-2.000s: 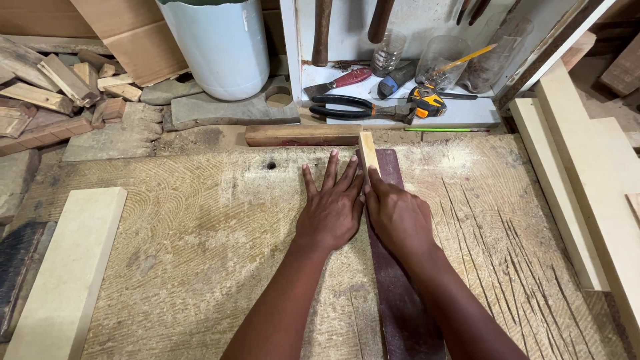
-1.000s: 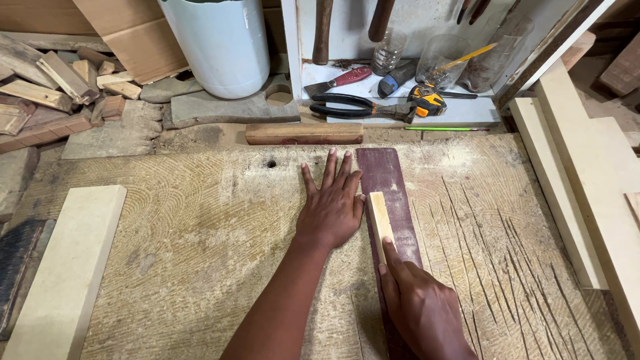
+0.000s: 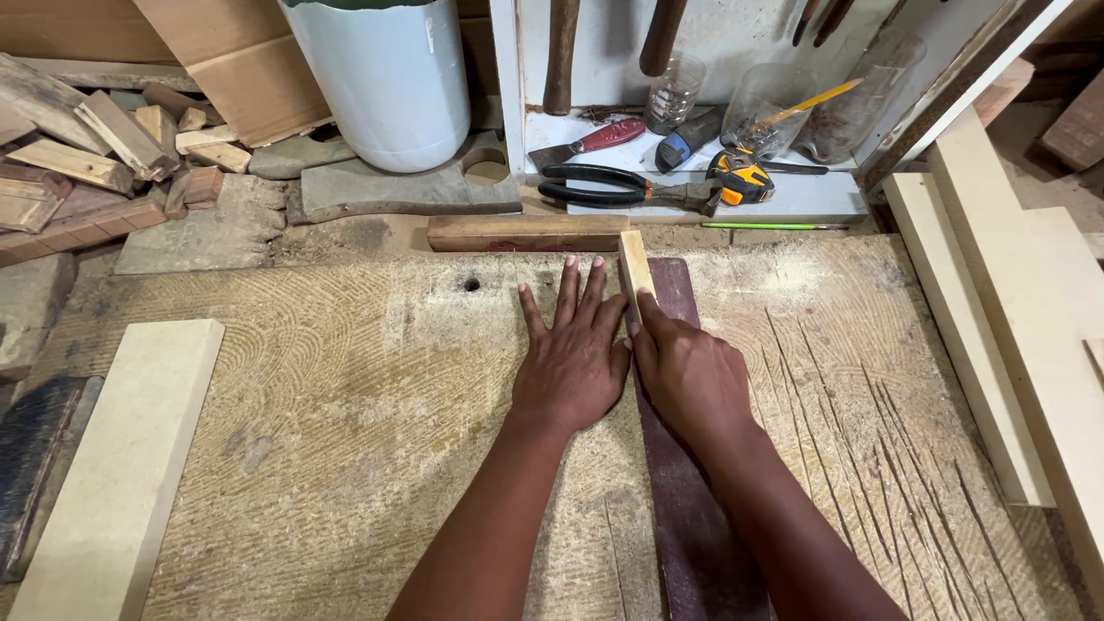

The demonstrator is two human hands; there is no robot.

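My right hand (image 3: 690, 371) grips a small light wooden block (image 3: 636, 263) near the far end of a dark red sandpaper strip (image 3: 703, 526). The block lies along the strip's left edge, its far end close to a brown wooden bar (image 3: 526, 233). My left hand (image 3: 573, 358) rests flat on the rough wooden workbench (image 3: 345, 414), fingers spread, just left of the strip, and holds nothing. Its thumb side is close to the block; whether they touch is hard to tell.
Pincers (image 3: 638, 190), a tape measure (image 3: 740, 177), a scraper (image 3: 595, 142) and a green pencil (image 3: 772, 226) lie behind the bench. A pale board (image 3: 121, 466) lies left, more boards (image 3: 966, 345) right. A white bucket (image 3: 388, 86) and offcuts (image 3: 121, 147) stand behind left.
Since one second ago my right hand has moved away from me along the strip with the block, back to about where it was two seconds ago. My left hand has stayed nearly in place.
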